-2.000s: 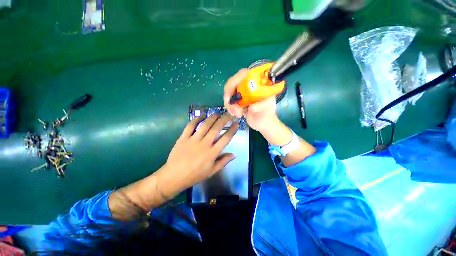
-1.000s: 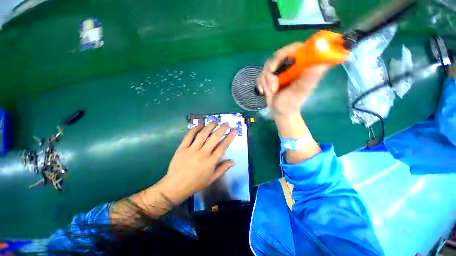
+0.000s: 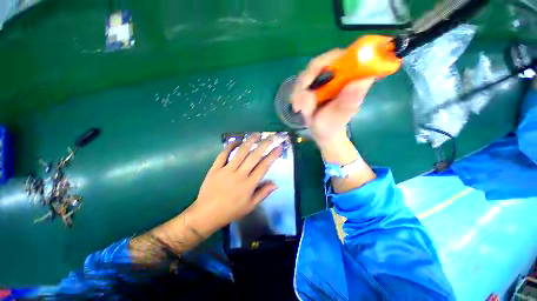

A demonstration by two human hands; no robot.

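Note:
The tablet assembly [image 3: 277, 206] lies on the green mat at the bench's near edge, its silvery face up. The mainboard [image 3: 284, 144] shows at its far end, partly under my fingers. My left hand [image 3: 238, 179] rests spread and flat on the assembly, its fingertips on the board. My right hand [image 3: 332, 109] grips the orange electric screwdriver [image 3: 362, 59], blurred, above the round ribbed disc [image 3: 286, 104], which it partly covers. The screwdriver's tip is hidden or too blurred to see. Small silver screws [image 3: 206, 97] lie scattered beyond the assembly.
A pile of camera modules [image 3: 57, 191] and a short black cylinder [image 3: 88, 137] lie at left, beside a blue bin [image 3: 5, 154]. Another board [image 3: 119, 30] and a dark-framed tablet [image 3: 374, 14] are at the far side. Clear plastic bags [image 3: 441, 82] lie right. Another person's blue sleeve [image 3: 497, 161] shows at right.
My right hand and the screwdriver moved from the board's far edge out to the right and up, then slightly back left. My left hand stays on the assembly.

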